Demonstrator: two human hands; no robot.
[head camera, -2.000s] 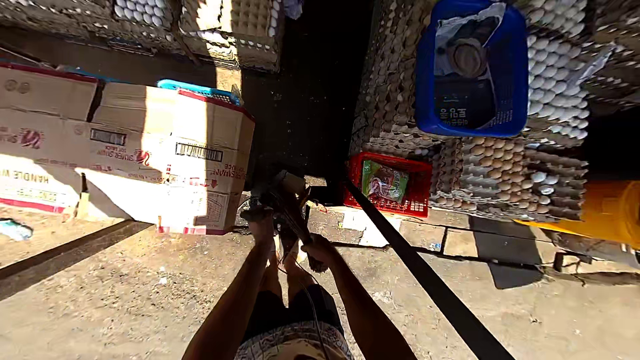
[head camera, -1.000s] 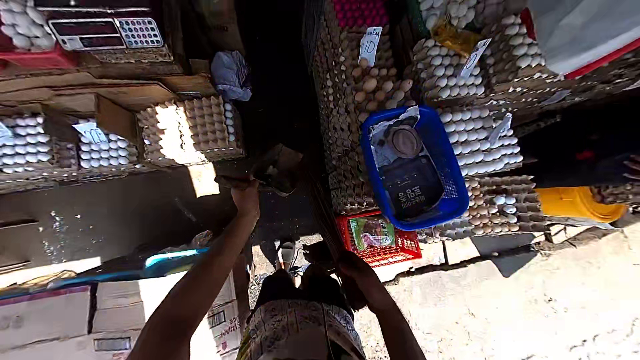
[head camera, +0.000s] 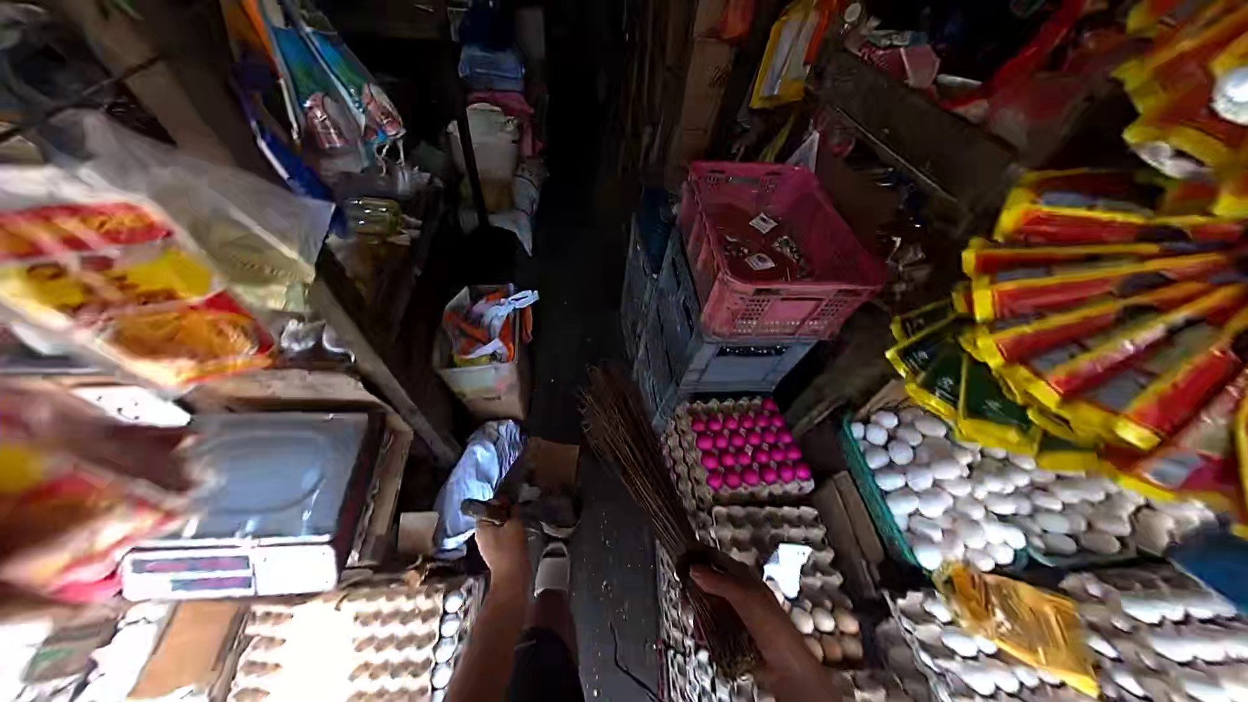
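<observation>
My left hand (head camera: 502, 541) grips the end of a dark dustpan-like scoop (head camera: 548, 507) at the lower middle; its exact shape is hard to make out in shadow. A brown cardboard piece (head camera: 552, 460) shows just beyond it. My right hand (head camera: 726, 585) is closed around the bound part of a stick broom (head camera: 634, 458), whose thin bristles point up and left over the dark aisle floor. Beside the broom, on the right, stand egg trays with bright pink eggs (head camera: 746, 444). A silvery plastic bag (head camera: 480, 478) lies left of the scoop.
A narrow aisle floor (head camera: 575, 341) runs ahead. On its left are a box of plastic bags (head camera: 487, 375) and a weighing scale (head camera: 263, 487); on its right, a pink crate (head camera: 780, 302) on grey crates, white eggs (head camera: 926, 487) and hanging sachets (head camera: 1102, 331).
The view has swung from the sunlit ground and egg stalls to the dark aisle. The broom's bristles now show clearly ahead of my right hand. Both hands keep their holds.
</observation>
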